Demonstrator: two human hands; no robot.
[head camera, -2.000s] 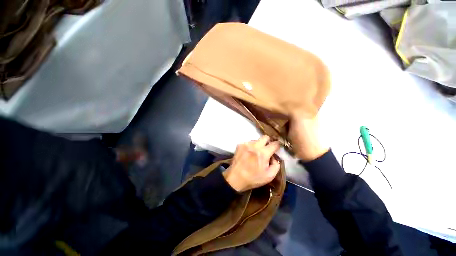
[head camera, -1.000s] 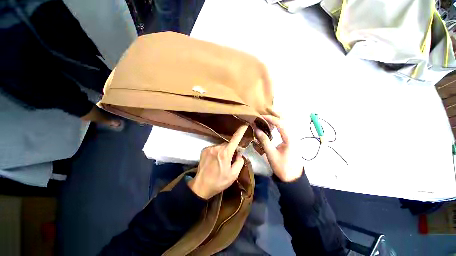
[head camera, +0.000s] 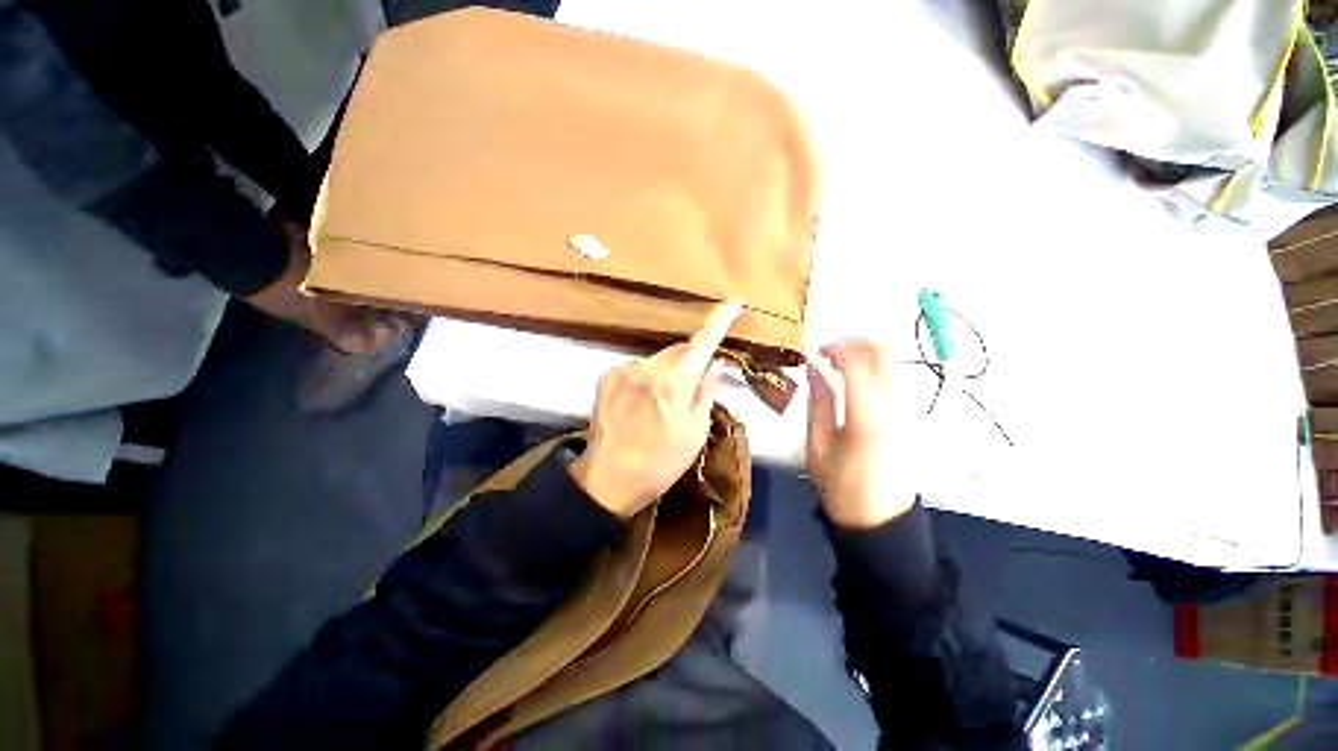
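Observation:
A tan-brown bag (head camera: 572, 147) lies on the white table with its mouth edge towards me and a small pale metal plate (head camera: 589, 247) on its face. My left hand (head camera: 646, 426) rests at the mouth edge, index finger extended onto the fabric. My right hand (head camera: 863, 426) is at the bag's right corner, fingers bent close together; whether they pinch something is unclear. A small brown tab (head camera: 770, 385) sticks out between the hands. A second brown bag (head camera: 682, 550), open, lies in my lap below my left hand.
A green-handled tool (head camera: 935, 323) with a dark looped cord lies on the white table (head camera: 1130, 440) at right. Grey-white pieces with yellow edging (head camera: 1145, 66) lie at the far right. Another person's arm and hand (head camera: 330, 308) are at the bag's left. A box (head camera: 1259, 624) stands lower right.
The bag's mouth has closed and its face lies flatter. My right hand has come out of the mouth to the corner. The other person's hand has moved to the bag's left edge.

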